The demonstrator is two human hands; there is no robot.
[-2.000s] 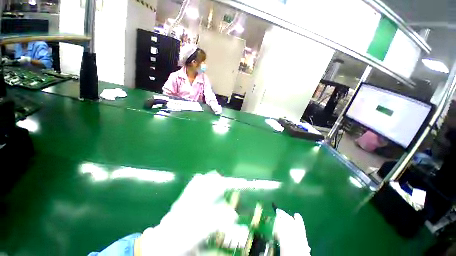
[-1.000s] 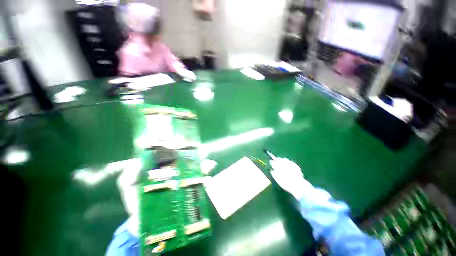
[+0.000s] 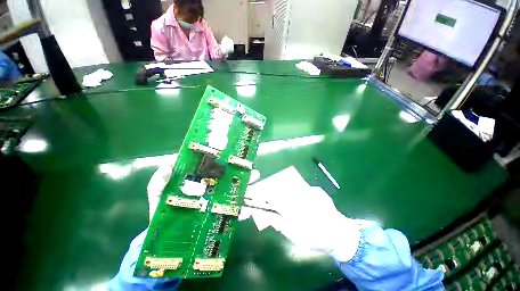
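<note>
A long green circuit board [image 3: 188, 227] is held up, tilted, in front of me, with cream connectors, white blocks and a dark square block on it. My left hand [image 3: 161, 185], in a white glove, grips it from its left side and behind; fingertips show at its right edge. My right hand [image 3: 311, 219], gloved white, is shut on thin pointed tweezers [image 3: 262, 206], whose tips are at the board's right edge near a connector. A white label sheet [image 3: 285, 179] lies on the bench, partly hidden by my right hand.
A marker pen [image 3: 326, 174] lies on the green bench [image 3: 376, 170]. A board tray [image 3: 473, 256] is at lower right, a black bin [image 3: 463, 142] above it. A person in pink [image 3: 185, 34] sits opposite. A monitor [image 3: 450, 28] is at right. Boards [image 3: 20, 91] lie at far left.
My right hand has moved left to the board and now holds tweezers. The marker lies loose on the bench. The board is tilted more to the right at its top.
</note>
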